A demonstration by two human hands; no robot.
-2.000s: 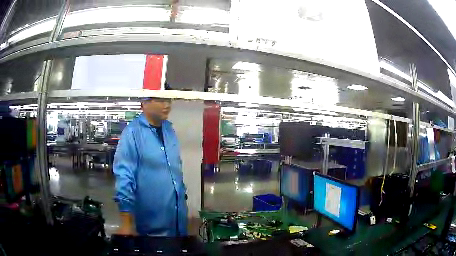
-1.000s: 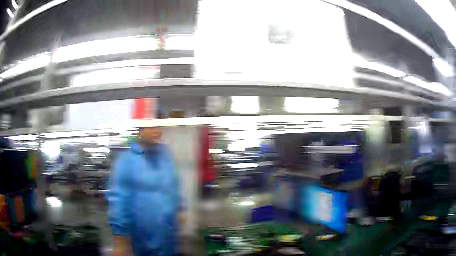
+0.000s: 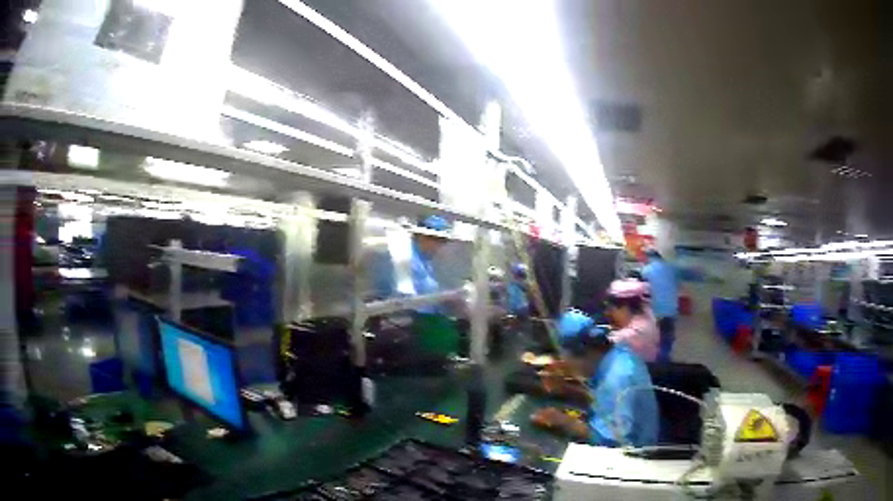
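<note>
Neither of my hands is in the picture. Nearest in front of me, a wide black tray (image 3: 421, 474) with dark pocketed contents lies on the green bench mat (image 3: 387, 428) at the bottom edge, partly cut off. A monitor (image 3: 201, 373) with a bright blue and white screen stands on the bench at the left. Cables and small parts lie left of it, blurred. A small yellow item (image 3: 437, 419) lies on the mat beyond the tray.
A white machine (image 3: 749, 438) with a yellow warning label stands at the lower right. A person in a blue smock (image 3: 627, 396) sits at the bench beyond it, beside one in pink (image 3: 634, 328). Metal uprights (image 3: 480, 323) carry the overhead shelf. Blue bins (image 3: 852, 391) stand far right.
The view has swung right. The person across the bench has left the picture, the monitor has shifted left, and the black tray, white machine and seated people now show.
</note>
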